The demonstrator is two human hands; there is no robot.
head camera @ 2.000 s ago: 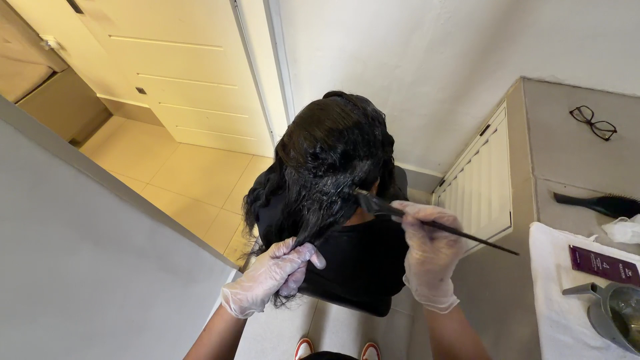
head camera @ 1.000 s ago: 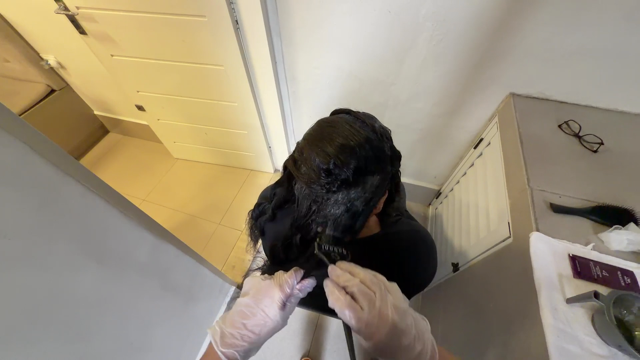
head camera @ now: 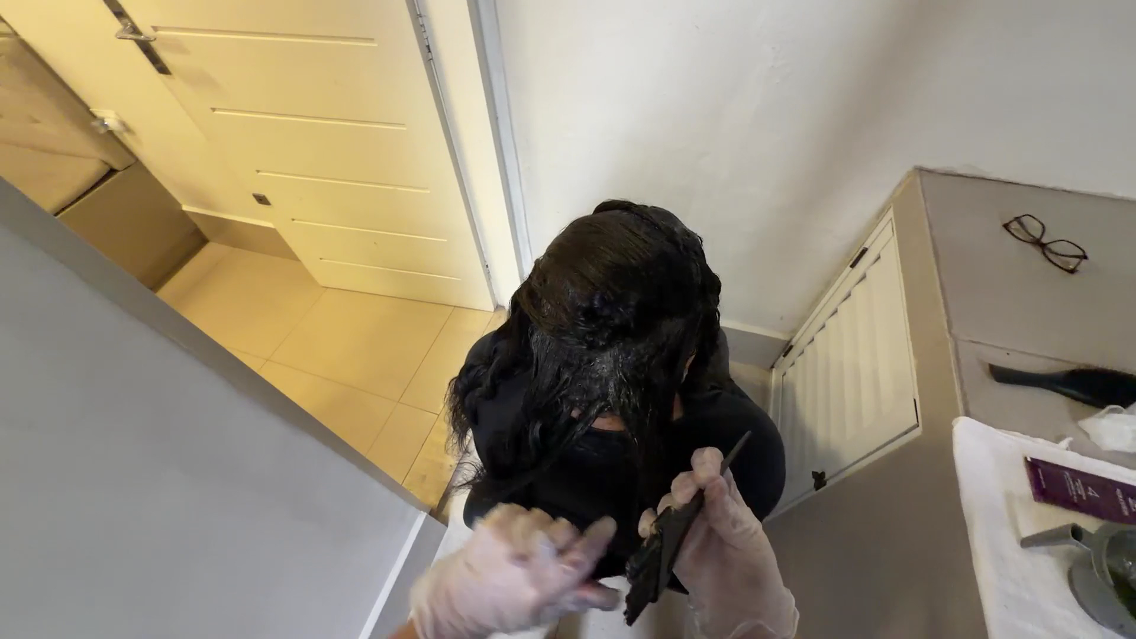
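Observation:
A seated person in a black top, seen from behind, has long dark hair (head camera: 612, 328) that looks wet and hangs over the back and shoulders. My right hand (head camera: 732, 550), in a clear glove, holds a black tint brush (head camera: 670, 541) just behind the person's back, its bristle end down and its thin handle pointing up. Close by on the left is my left hand (head camera: 519, 568), also gloved and somewhat blurred, thumb and fingers apart, with nothing visible in it. Whether it touches the hair is not clear.
At the right, a ledge (head camera: 1021, 311) bears eyeglasses (head camera: 1045, 243) and a black hairbrush (head camera: 1065, 383). A white towel (head camera: 994, 524) holds a purple packet (head camera: 1083, 490) and a grey bowl (head camera: 1096, 568). A grey partition (head camera: 195, 444) stands left, a pale door (head camera: 311, 133) behind it.
The tint brush was at the hair with its handle pointing down; now it is turned handle up, away from the head. My left hand, earlier pinching strands, has let go of them.

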